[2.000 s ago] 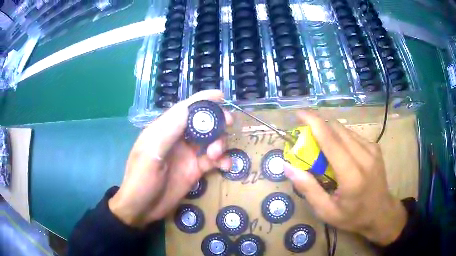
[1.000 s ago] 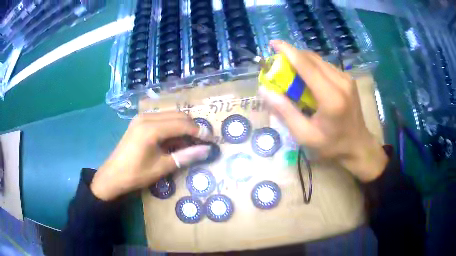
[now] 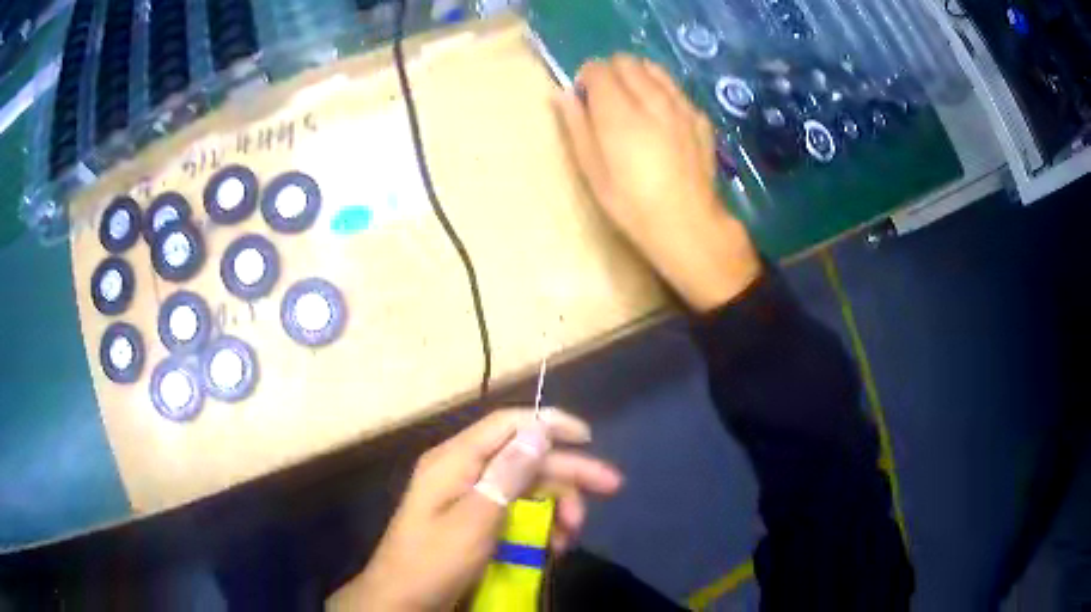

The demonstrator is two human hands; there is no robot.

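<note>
Several round black parts with silvery centres lie on the left half of the cardboard sheet; two pairs overlap. My left hand, with a white band on a finger, is below the cardboard's front edge. It holds the thin-tipped tool with its yellow grip and blue band; the thin shaft points up from the fingertips. My right hand is palm down at the cardboard's right edge. A slim metal item shows by its fingertips; whether it is gripped is unclear.
A black cord runs down across the cardboard. The filled tray is at upper left. Clear plastic with loose round parts lies right on the green mat. Coloured tool handles show beside my right hand. The floor has yellow lines.
The view has shifted right. The yellow-gripped tool has passed from my right hand to my left. My left hand has let go of the round part. My right hand has moved to the cardboard's right edge.
</note>
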